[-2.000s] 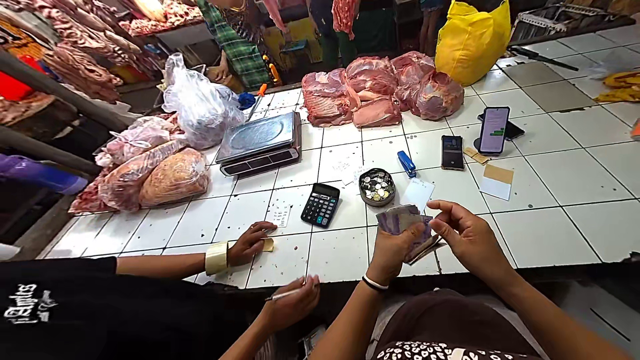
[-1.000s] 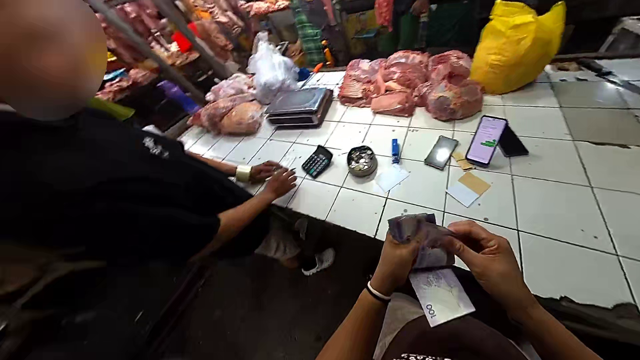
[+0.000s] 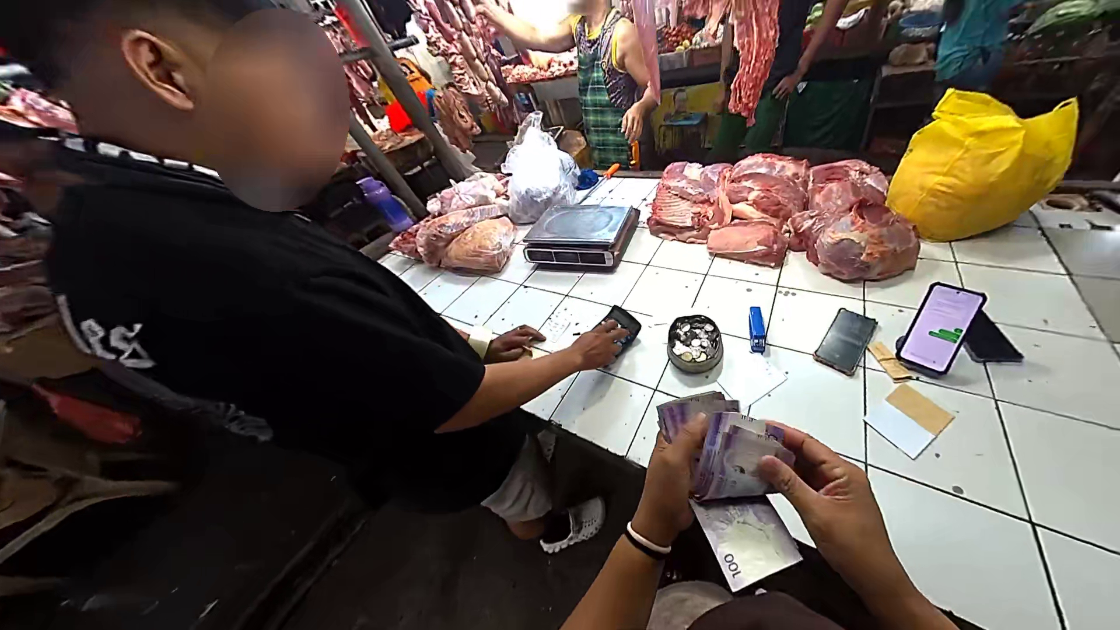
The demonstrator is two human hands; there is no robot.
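A folded stack of purple banknotes (image 3: 735, 455) is gripped in my left hand (image 3: 672, 472), above the near edge of the tiled counter. My right hand (image 3: 818, 486) pinches the stack's right side between thumb and fingers. One loose banknote (image 3: 746, 541) hangs below the stack, beneath my hands. Beyond them, a round tin of coins (image 3: 695, 341), a blue stapler (image 3: 757, 329) and a white paper (image 3: 752, 380) lie on the counter. To the left, a person in a black shirt has a hand (image 3: 600, 345) on a calculator (image 3: 623, 325).
A digital scale (image 3: 582, 234), bagged meat (image 3: 477, 241), raw meat cuts (image 3: 770, 210) and a yellow bag (image 3: 984, 166) stand farther back. Several phones, one a lit phone (image 3: 941, 328), and cardboard (image 3: 920, 413) are at right. The person (image 3: 289, 315) stands close at left.
The view has swung left since the oldest frame. The other person's hand has moved onto the calculator. A banknote now hangs below my stack, where the oldest frame shows none.
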